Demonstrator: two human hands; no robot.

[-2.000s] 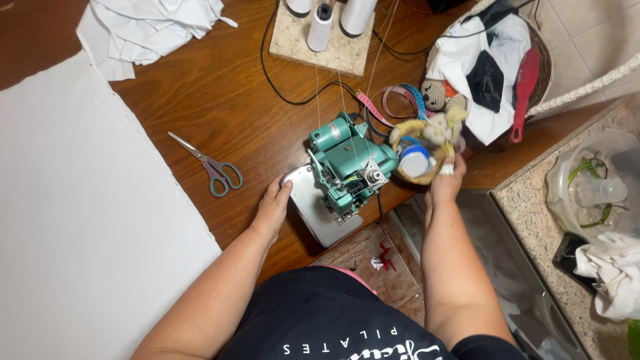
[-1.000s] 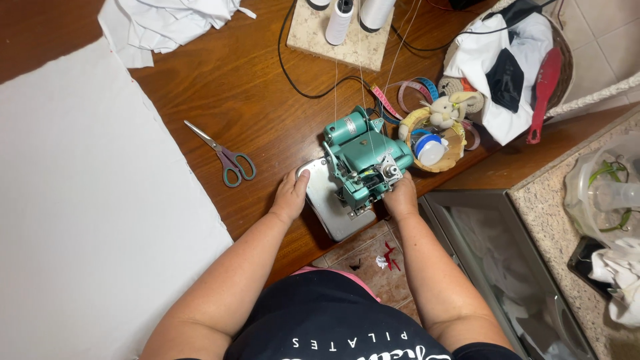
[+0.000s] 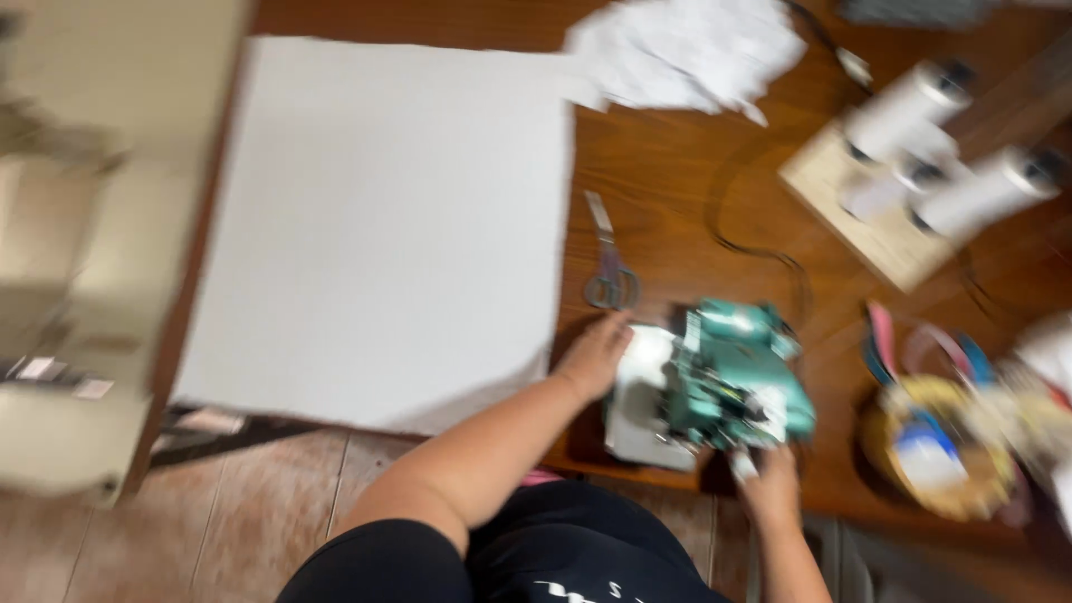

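A green overlock sewing machine (image 3: 729, 377) with a pale metal side plate (image 3: 649, 402) stands at the table's front edge; the view is blurred. My left hand (image 3: 596, 356) rests on the upper left corner of the plate, its grip unclear. At the machine's lower right side is my right hand (image 3: 770, 481), its fingers partly hidden by the machine and something small and white at them. Scissors (image 3: 611, 260) lie just above my left hand. A large white fabric sheet (image 3: 385, 234) lies flat on the wooden table to the left.
Thread cones (image 3: 909, 109) stand on a pale board (image 3: 871, 218) at the upper right. A small basket (image 3: 888, 444) sits right of the machine beside a measuring tape (image 3: 881, 339). Crumpled white fabric (image 3: 687, 54) lies at the top, and a black cord (image 3: 720, 209) crosses the table.
My right hand has moved from the small basket to the machine's lower right side. My left hand stays at the plate. The view has swung strongly to the left.
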